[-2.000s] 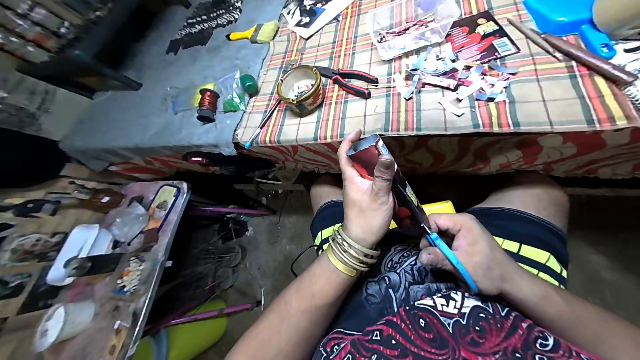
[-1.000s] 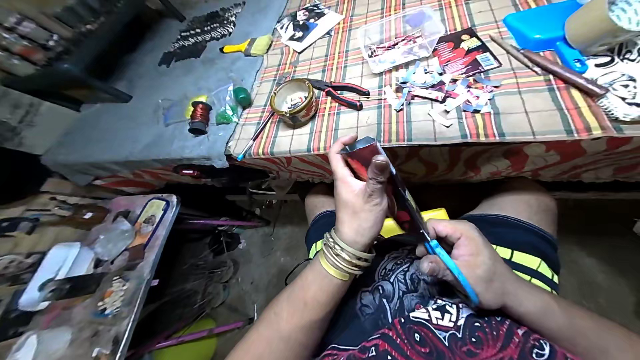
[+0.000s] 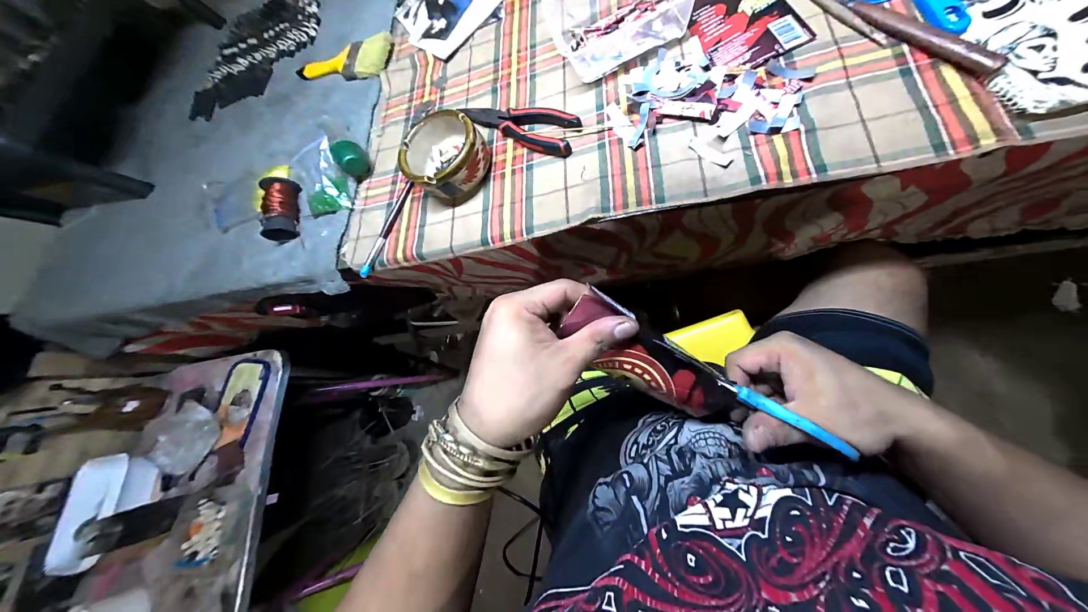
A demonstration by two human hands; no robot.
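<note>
Above my lap, my left hand point(image 3: 540, 361) grips a dark red and black printed card packet point(image 3: 642, 365) by its upper end, thumb on top. Several bracelets ring that wrist. My right hand point(image 3: 803, 395) is shut on blue-handled scissors point(image 3: 795, 418), whose blades lie along the packet's right side; the blade tips are partly hidden. On the plaid cloth beyond are cut paper strips point(image 3: 722, 102), a clear plastic box point(image 3: 625, 38) with more scraps, a printed card point(image 3: 752, 32), red-and-black pliers point(image 3: 531, 127) and a round pot point(image 3: 446, 157) with small pieces inside.
A brush point(image 3: 348, 59), a spool of copper-coloured wire point(image 3: 280, 208) and a green ball-like object point(image 3: 349, 159) lie on the grey cloth at left. A cluttered tray point(image 3: 268, 425) stands at lower left. Brown rods point(image 3: 926, 38) lie at upper right. Something yellow point(image 3: 710, 336) is between my legs.
The packet has tilted further over toward my right hand, and its printed face shows more. Both hands keep hold of the packet and scissors.
</note>
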